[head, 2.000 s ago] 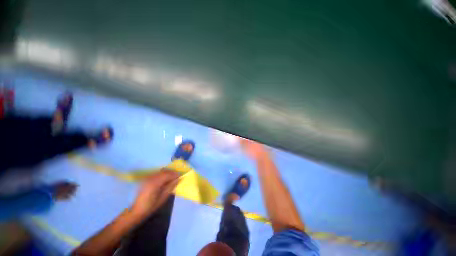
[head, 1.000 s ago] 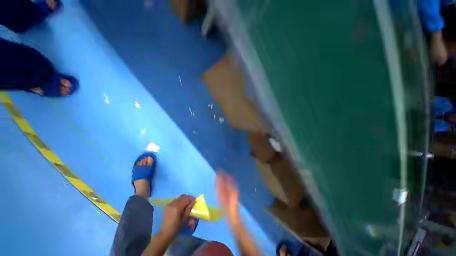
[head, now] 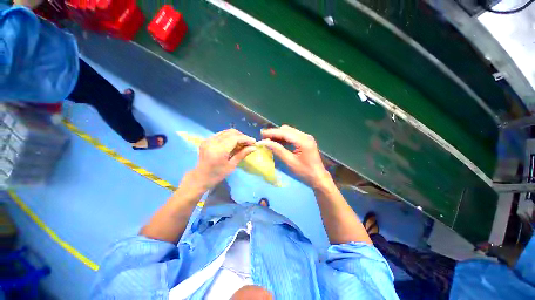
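A yellow sticker sheet (head: 259, 164) hangs bent below my hands, in front of my body and above the blue floor. My left hand (head: 226, 153) holds it with thumb and fingertips at its upper edge. My right hand (head: 293, 151) is close beside, its thumb and fingertips at the top of the sheet and almost touching my left fingertips. Whether a sticker is between the right fingertips is too small to tell.
Red cartons (head: 168, 27) stand on the green table (head: 305, 111) at the upper left. A white-edged rail (head: 328, 67) runs along the table. A person in a blue smock (head: 38, 55) is at the left, another (head: 490, 281) at the lower right. Grey crates (head: 29, 146) stand at the left.
The view has turned, and the red cartons and my blue smock now show. My right hand, earlier blurred and apart from the sheet, has come to the sheet's upper edge beside my left hand.
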